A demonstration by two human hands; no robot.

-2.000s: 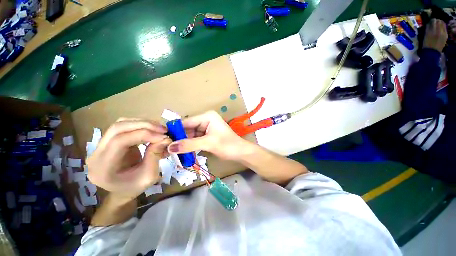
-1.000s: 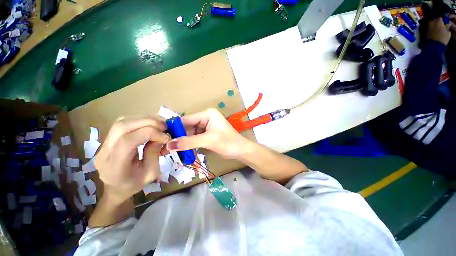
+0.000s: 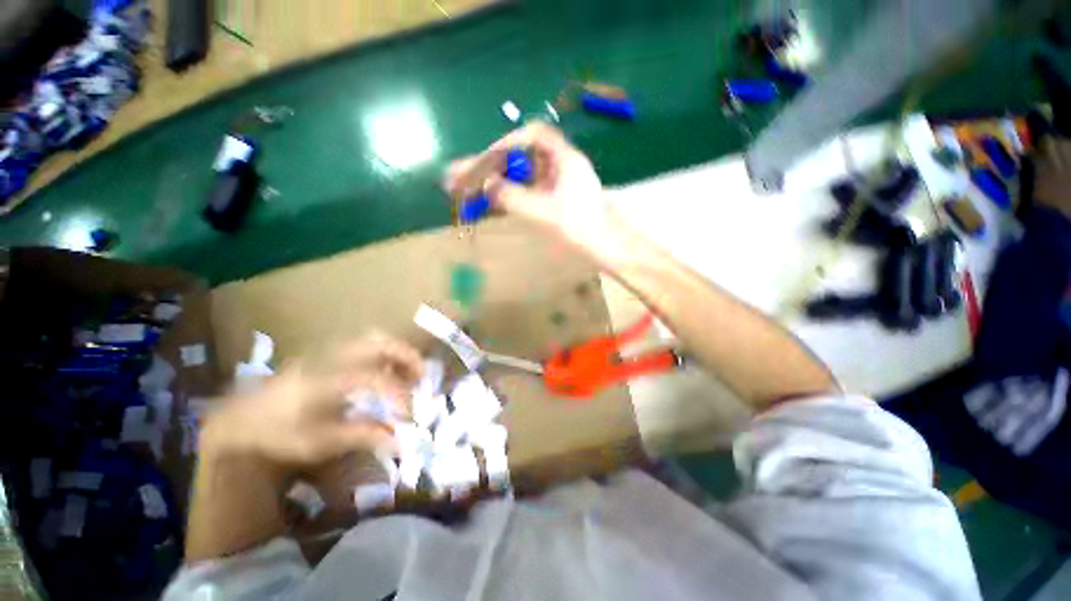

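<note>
My right hand (image 3: 546, 182) reaches over the belt's near edge, fingers closed on a blue battery pack (image 3: 518, 166). Another blue part (image 3: 473, 209) shows below the fingers; whether it is the same pack cannot be told. A green circuit board (image 3: 466, 284) hangs blurred below it. My left hand (image 3: 311, 405) is blurred at the left of the pile of white labels (image 3: 452, 434); whether it holds one cannot be told. One white label (image 3: 443, 329) lies above the pile.
An orange air gun (image 3: 587, 366) lies right of the labels on the cardboard mat (image 3: 352, 276). A carton of blue packs (image 3: 100, 411) stands left. The green belt (image 3: 317, 188) carries packs. Black curved parts (image 3: 916, 276), a grey post (image 3: 863, 88) and a neighbour's dark sleeve (image 3: 1034, 294) are right.
My hands have parted. My right hand has moved up and forward to the belt with blue pack and board. My left hand has moved down to the labels. The whole view has shifted.
</note>
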